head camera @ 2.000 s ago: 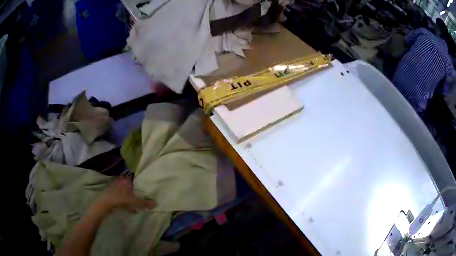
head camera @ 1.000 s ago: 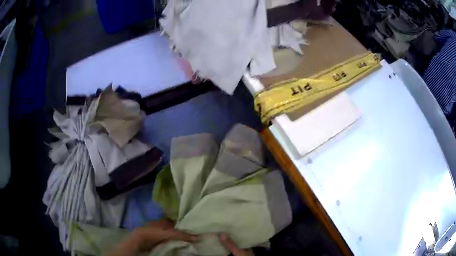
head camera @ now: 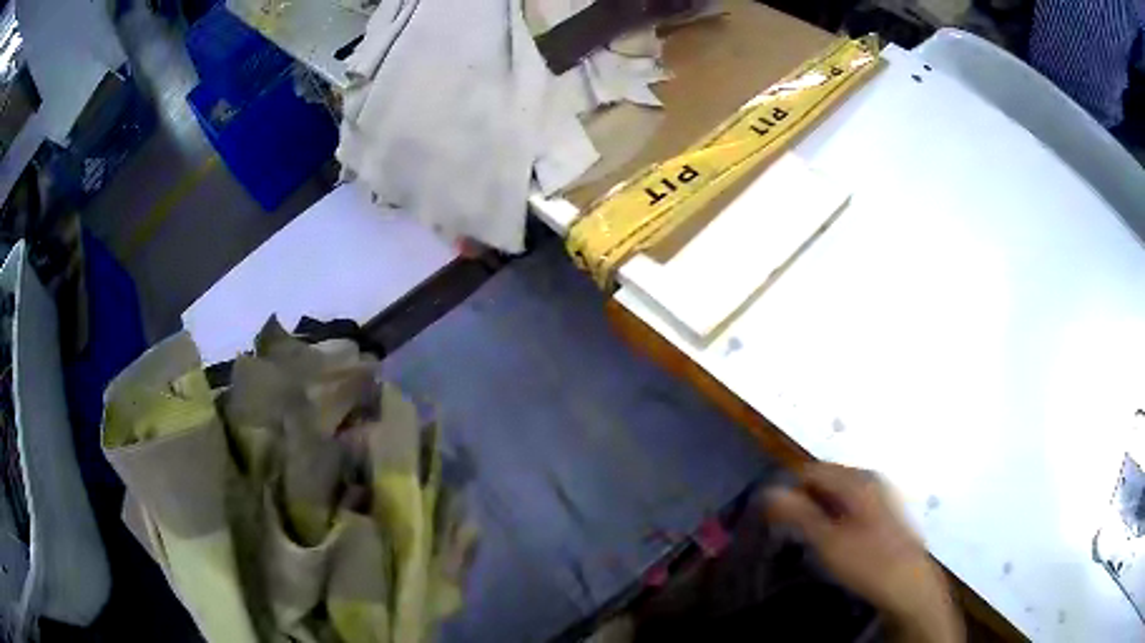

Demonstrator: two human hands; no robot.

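Observation:
Green garment pieces [head camera: 396,540] with grey-taupe bands and brighter green insides stand gathered in loose folds at the lower left. They cover the place of the off-white bundle, of which little or nothing can be told apart. My right hand [head camera: 848,528] is blurred at the table's brown edge, well to the right of the green pieces. Its fingers look bent; whether it holds anything cannot be told. My left hand is not in view; the pieces or the picture's edge may hide it.
A blue-grey covered surface [head camera: 540,377] lies beside the white table [head camera: 904,314]. Yellow tape [head camera: 703,170] and a white block [head camera: 753,251] are at its far end. Off-white pieces [head camera: 440,113] drape over the corner. A white tub [head camera: 1042,113] curves behind; blue crates [head camera: 258,126] stand at upper left.
The green pieces have moved left and up from the middle of the low surface, onto the off-white bundle's place. My right hand has moved right, off the cloth; my left hand has left view.

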